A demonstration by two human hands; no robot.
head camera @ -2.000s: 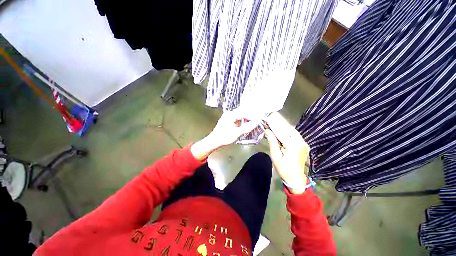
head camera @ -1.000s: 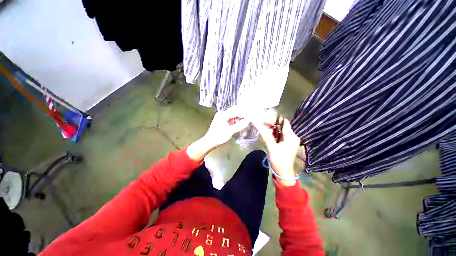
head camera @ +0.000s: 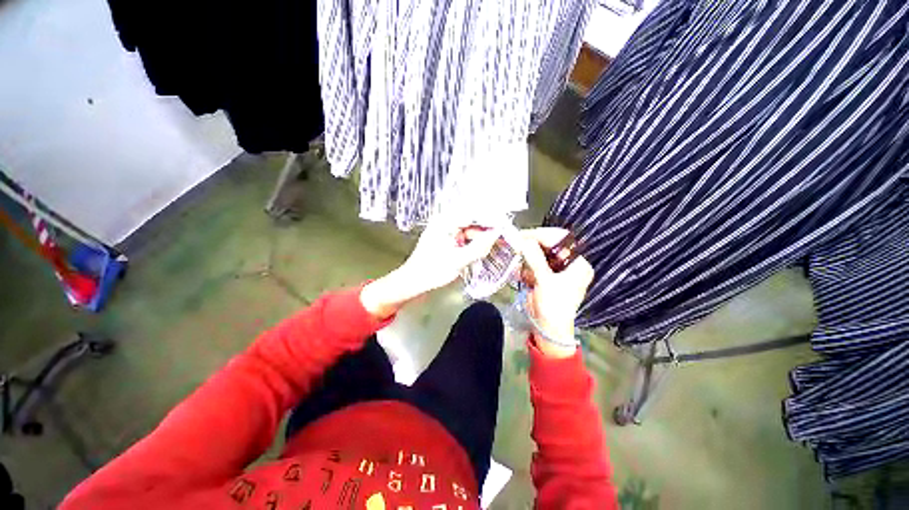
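The light striped garment (head camera: 429, 110) hangs at top centre, its lower part washed out to white. Its cuff or hem end (head camera: 488, 271) is bunched between my two hands. My left hand (head camera: 439, 254) pinches the edge from the left. My right hand (head camera: 556, 281) pinches it from the right with thumb and fingertip. A small dark reddish tool (head camera: 563, 251), possibly thread snips, lies in my right hand, mostly hidden by the fingers. Any threads are too fine to see.
Dark striped garments (head camera: 738, 159) hang close to my right hand. Black garments (head camera: 224, 70) hang at upper left beside a white panel (head camera: 120, 129). A blue and red dustpan or broom (head camera: 90, 277) stands at far left. Rack legs with castors (head camera: 638, 393) stand on the green-grey floor.
The view has shifted, so the garments and hands sit further left. The cuff end is spread more openly between my hands. The tool stays in my right hand.
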